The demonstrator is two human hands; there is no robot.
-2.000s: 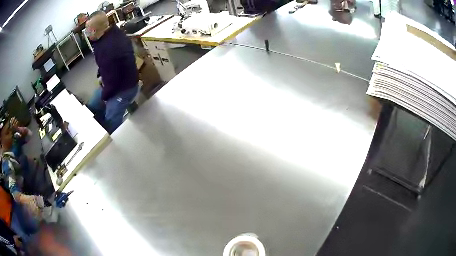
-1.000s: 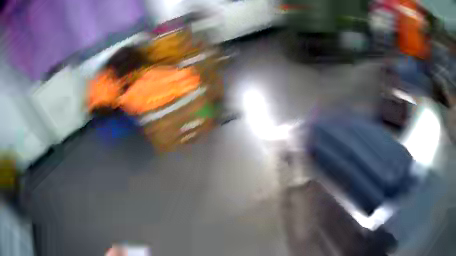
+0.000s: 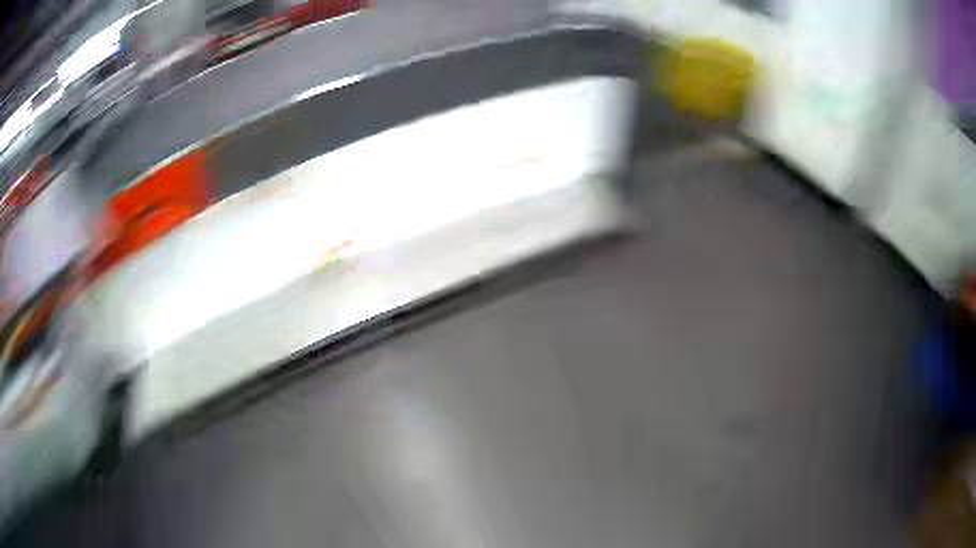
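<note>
Neither of my hands is in view. The frame is strongly blurred. Nearest in front of me is the grey floor (image 3: 599,396). Beyond it stands a long, low white machine or bench (image 3: 396,214) with a dark grey top surface. An orange-red part (image 3: 161,209) sits at its left end. No held object shows.
A yellow object, perhaps a crate (image 3: 706,77), stands past the machine's right end. A white wall (image 3: 856,139) runs along the right, with purple cloth (image 3: 956,48) at the top right corner. Blue and brown shapes are cut off at the right edge.
The view has swung from the metal table with a tape roll, past a carton of orange cloth and dark fabric, to the long white machine. The small hand-like patch at the bottom is gone.
</note>
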